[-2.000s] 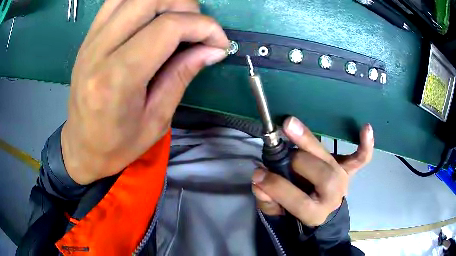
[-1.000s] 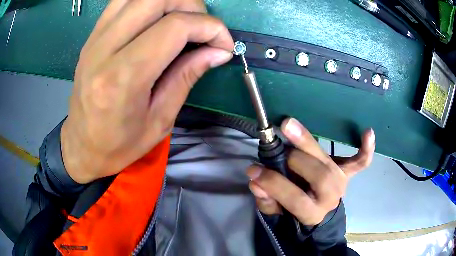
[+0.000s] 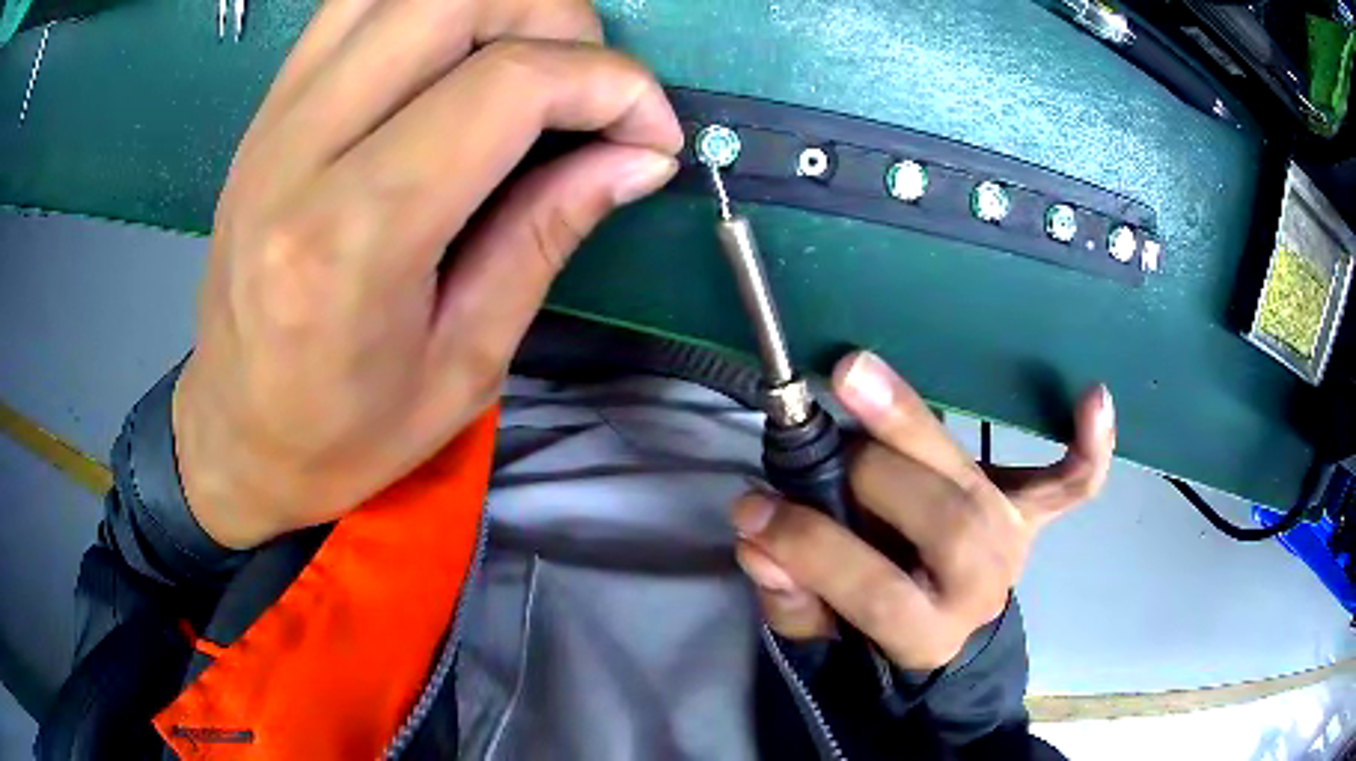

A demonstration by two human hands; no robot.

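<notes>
A dark strip [image 3: 870, 211] lies on the green mat with a row of round silver-white discs and one small ring [image 3: 812, 162]. My right hand [image 3: 907, 535] holds the soldering iron [image 3: 762, 298] by its black grip, its tip at the lower edge of the leftmost visible disc [image 3: 717, 144]. My left hand [image 3: 402, 253] is over the strip's left end, thumb and index finger pinched just left of that disc. What is between the fingertips is too small to make out. The left hand hides the strip's left part.
A tray with a yellow sponge [image 3: 1301, 283] stands at the right. Dark items and a green container [image 3: 1328, 67] are at the top right. A black cord [image 3: 1234, 528] hangs near a blue item [image 3: 1316, 550]. Tweezers [image 3: 231, 15] show at the top left. The green mat's front edge crosses below the strip.
The iron tip has moved left, from between the ring and the leftmost visible disc onto that disc's edge. The strip appears slightly farther right in view. Both hands keep their grip poses.
</notes>
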